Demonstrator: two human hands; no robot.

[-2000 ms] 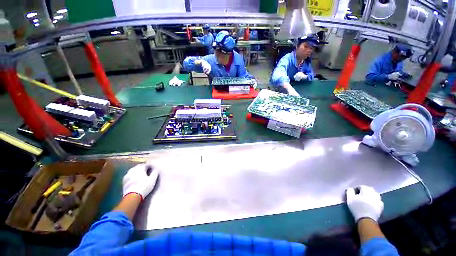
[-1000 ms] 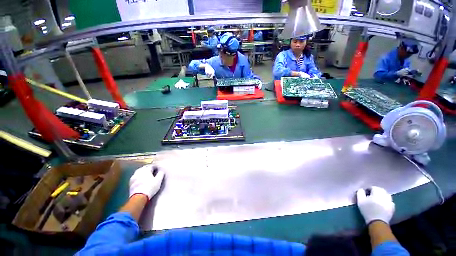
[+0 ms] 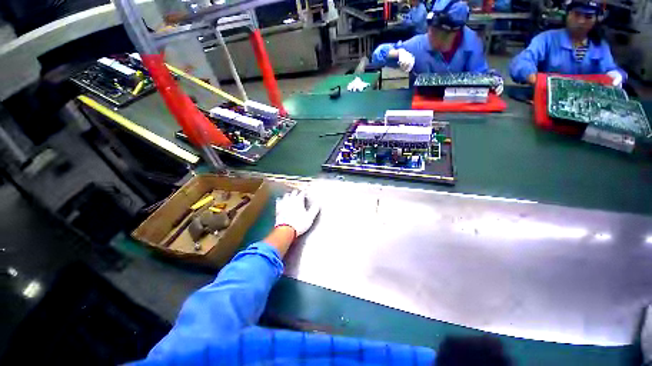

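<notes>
My left hand (image 3: 297, 212), in a white glove, rests at the left end of the shiny metal sheet (image 3: 457, 257), with its fingers a little apart and nothing seen in it. A pale grey shape cut off at the right edge may be my right hand (image 3: 646, 326); its fingers cannot be made out. Beyond the sheet, a circuit board (image 3: 391, 151) lies parts side up in its black carrier, with white heatsinks standing on it. A second such board (image 3: 247, 130) is further left.
A cardboard tool box (image 3: 252, 216) with yellow-handled tools stands left of my left hand. A third board (image 3: 111, 77) is at the far left, past a red-wrapped post (image 3: 180, 107). Two co-workers in blue sit opposite, with green boards on red pads (image 3: 459, 104).
The view has turned left, so the fan has left the picture and my right hand is almost out of it. The co-worker at right now has a green board on a red pad tilted forward.
</notes>
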